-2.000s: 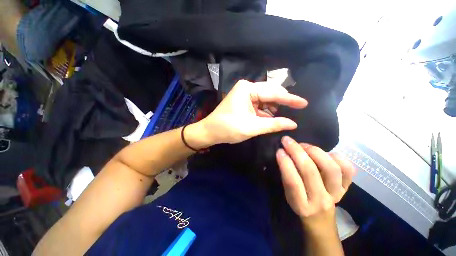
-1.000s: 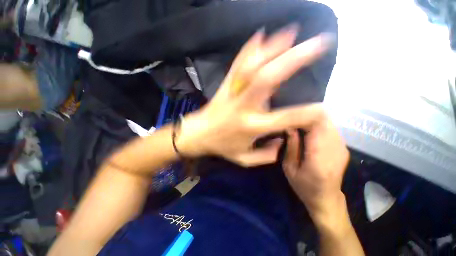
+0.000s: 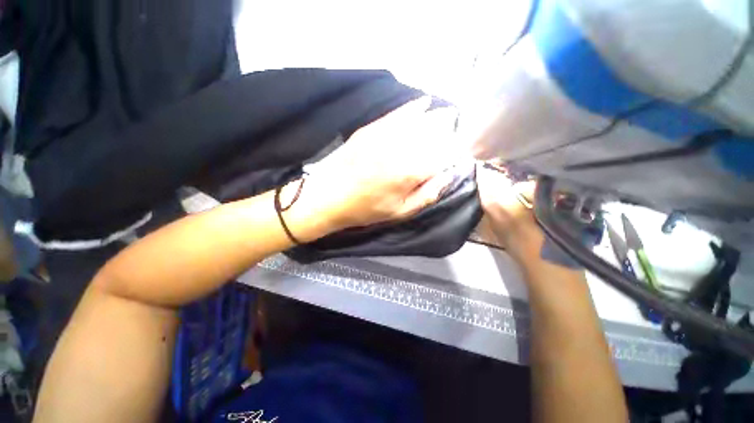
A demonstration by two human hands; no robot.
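Observation:
The black garment [image 3: 248, 124] lies across the white table and runs up to the sewing machine head [image 3: 579, 91]. My left hand [image 3: 388, 169] lies over its right end with curled fingers on a fold, close to the needle area. Glare washes out these fingertips. My right hand [image 3: 506, 211] is at the right edge of the cloth, under the machine head. Its fingers are partly hidden, and I cannot tell whether they grip anything. The needle and presser foot are not clear.
The ruler strip [image 3: 397, 291] runs along the table's front edge. A black curved bar [image 3: 612, 285] crosses right of my right hand. Slim pointed tools [image 3: 635, 248] lie beyond it. A blue crate [image 3: 213, 355] is below the table at left.
The view has shifted to the machine head. My hands, earlier together in front of my body, are now at the needle area, the left one on the garment. The garment's end is now under the machine head's edge.

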